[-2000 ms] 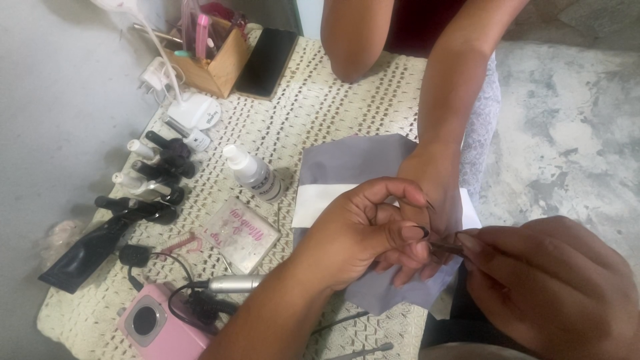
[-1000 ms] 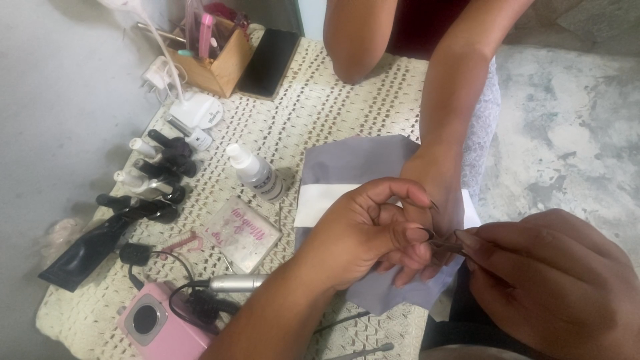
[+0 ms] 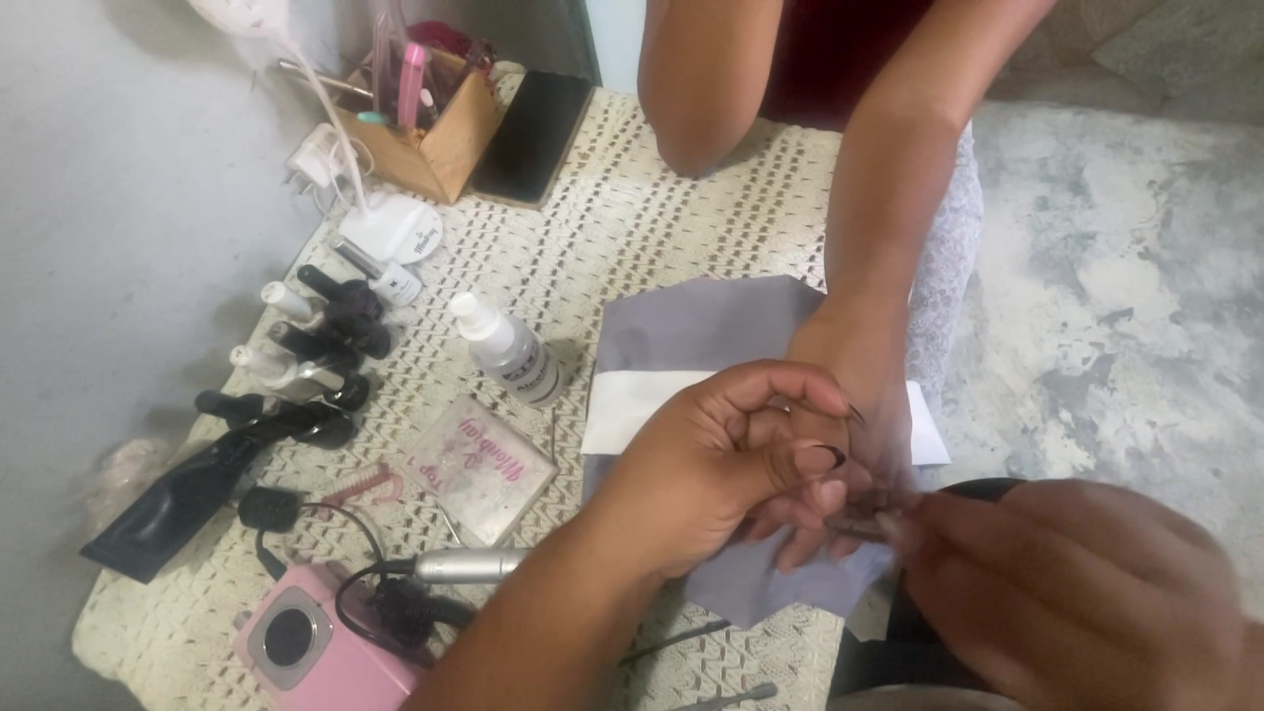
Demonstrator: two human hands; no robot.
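My left hand (image 3: 731, 454) is closed around the fingers of another person's hand (image 3: 859, 385), whose palm side I cannot make out. That hand lies over a grey and white cloth (image 3: 701, 321). On the right, my right hand (image 3: 1066, 583) is blurred and pinches a thin metal tool (image 3: 859, 530) at the held fingertips; its tip and exact kind are unclear. The other person's second forearm (image 3: 706, 89) rests by its elbow on the crocheted tablecloth (image 3: 632, 217). Dark-tipped nails show on my left thumb and index finger.
On the left stand a spray bottle (image 3: 509, 351), several nail polish bottles (image 3: 341, 306), a black tube (image 3: 188, 504), a lamp base (image 3: 390, 225) and a clear square case (image 3: 481, 469). Nearer lie a pink nail drill unit (image 3: 326, 642), its silver handpiece (image 3: 469, 565) and metal tools (image 3: 726, 699). A wooden box (image 3: 430, 148) and phone (image 3: 533, 138) are behind.
My right hand has shifted slightly and is now blurred. My left hand keeps its hold on the other person's fingers.
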